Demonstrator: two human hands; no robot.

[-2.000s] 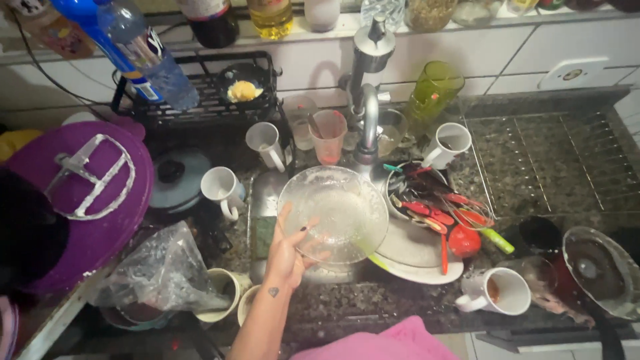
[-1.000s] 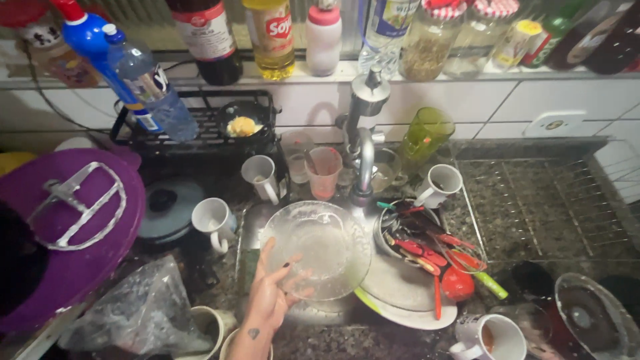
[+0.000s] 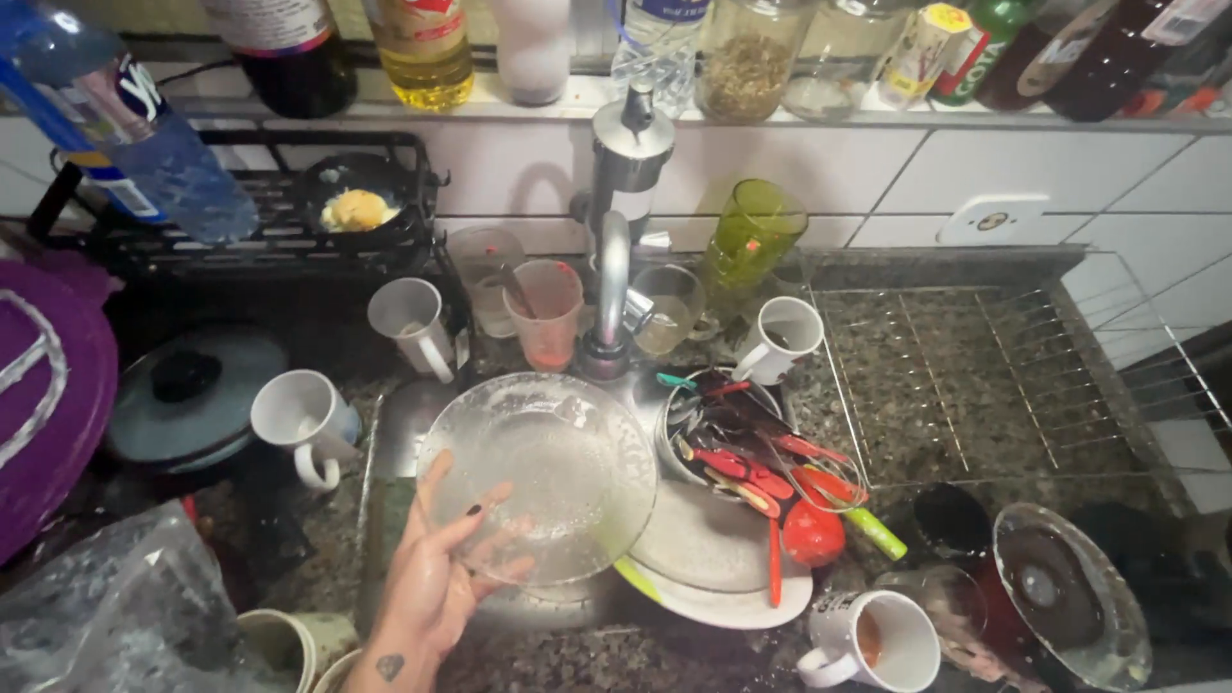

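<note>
My left hand (image 3: 448, 558) grips a clear glass plate (image 3: 544, 476) by its lower left edge, thumb on top and fingers showing through from beneath. The wet-looking plate is over the steel sink (image 3: 395, 452), in front of the chrome faucet (image 3: 614, 279). Right of it, a metal pot (image 3: 671, 428) full of utensils with red handles sits by stacked plates (image 3: 712, 544). Behind the plate are a plastic cup (image 3: 547, 313) with reddish residue and a white mug (image 3: 414, 322). My right hand is out of view.
A wire dish rack (image 3: 977, 385) lies on the granite at right. Mugs (image 3: 308, 423) (image 3: 871, 640) flank the sink. A green glass (image 3: 756, 236) stands behind. At left are a lidded pan (image 3: 197, 395), a plastic bag (image 3: 115, 606) and a purple lid (image 3: 48, 414).
The glass plate stays in my left hand over the sink. The view has shifted, showing more of the bottles on the ledge than two seconds ago.
</note>
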